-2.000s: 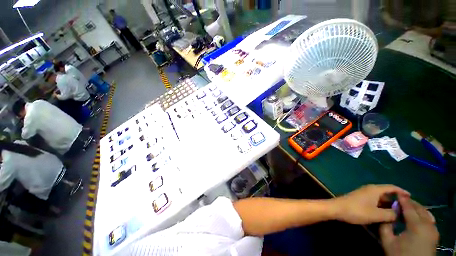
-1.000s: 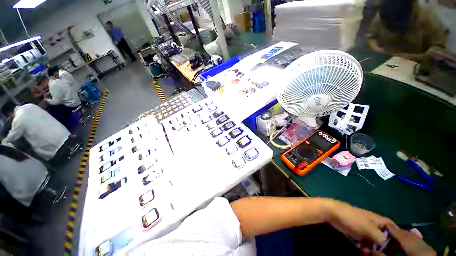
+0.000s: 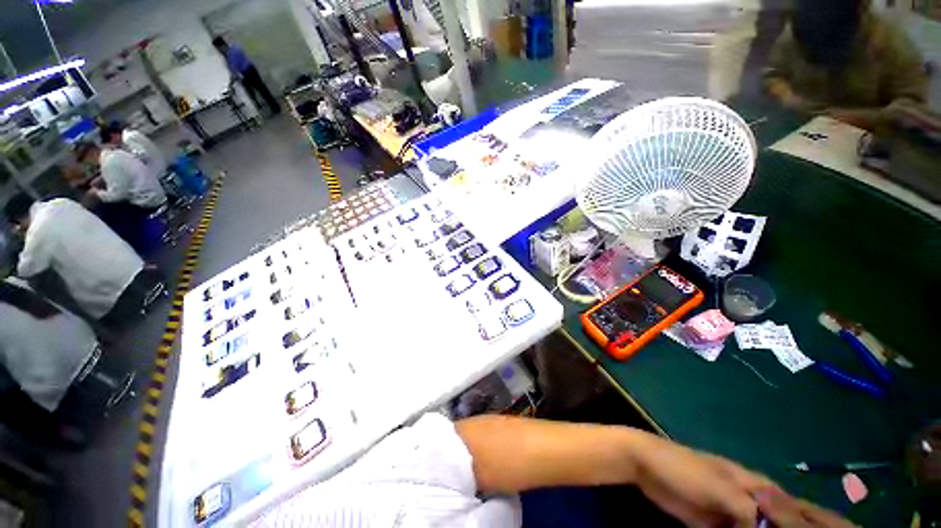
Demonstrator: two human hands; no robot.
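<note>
My left hand (image 3: 712, 489) is at the bottom right edge, low over the near side of the green mat, its fingers curled around a small purple-edged item (image 3: 763, 520), perhaps a watch case. My right hand (image 3: 803, 509) meets it there. It is blurred and mostly cut off by the bottom edge, so its grip is hidden. Tweezers (image 3: 841, 467) and a small pink piece (image 3: 854, 488) lie on the mat just right of the hands.
A foam tray (image 3: 402, 363) with rows of watches fills the left. A white fan (image 3: 669, 170), an orange multimeter (image 3: 642, 311), a pink pad (image 3: 709, 326), label sheets (image 3: 774, 343), a clear cup (image 3: 747, 297) and blue-handled pliers (image 3: 850, 377) are on the green bench. A person (image 3: 848, 64) sits across.
The view has shifted. Both hands are lower, nearer the bottom edge, and the purple-edged item is less visible. The pink piece and tweezers now show clear of the hands.
</note>
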